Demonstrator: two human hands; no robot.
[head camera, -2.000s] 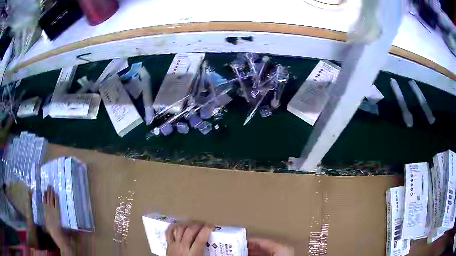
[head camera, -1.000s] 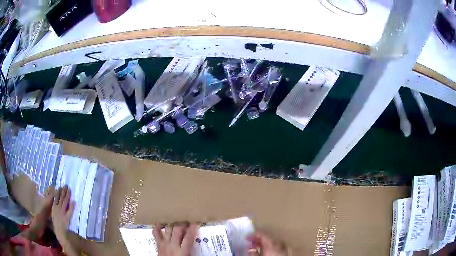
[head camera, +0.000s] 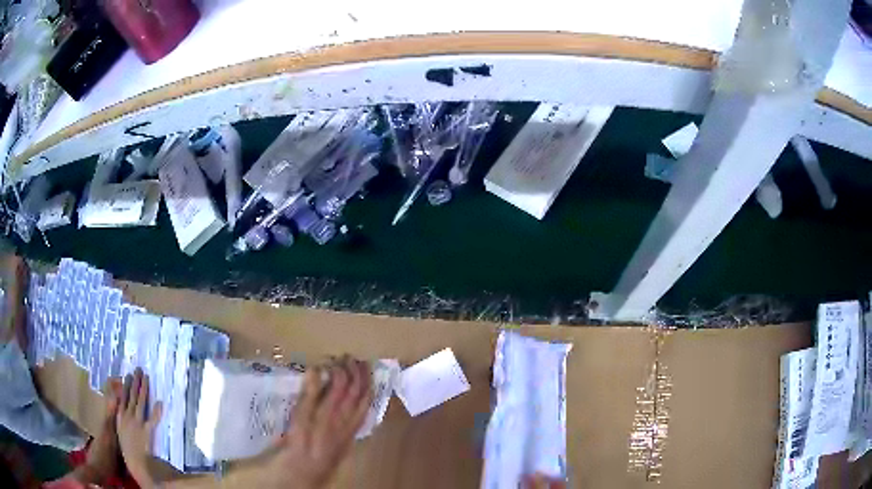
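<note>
A white printed carton (head camera: 250, 409) lies flat in front of me, its closed end at the left. My left hand (head camera: 333, 399) is spread over its right part and grips it. A small folded white paper (head camera: 433, 381) lies at the carton's right end. A long clear, shiny pack with whitish contents (head camera: 528, 401) lies right of the paper. My right hand (head camera: 543, 481) is almost wholly cut off by the bottom edge; its fingertips are on the pack's lower end.
Clear trays (head camera: 163, 382) stand in rows at left, with another person's hands (head camera: 134, 415) on them. Cartons (head camera: 834, 382) stand at right. Beyond the cardboard (head camera: 612, 382), the green belt (head camera: 459, 258) carries cartons, bagged parts and white sticks. A white post (head camera: 712, 191) rises at right.
The clear pack and the folded paper now lie apart, right of the carton. The carton has shifted left and up with my left hand. My right hand has moved right and down. Belt items have shifted left.
</note>
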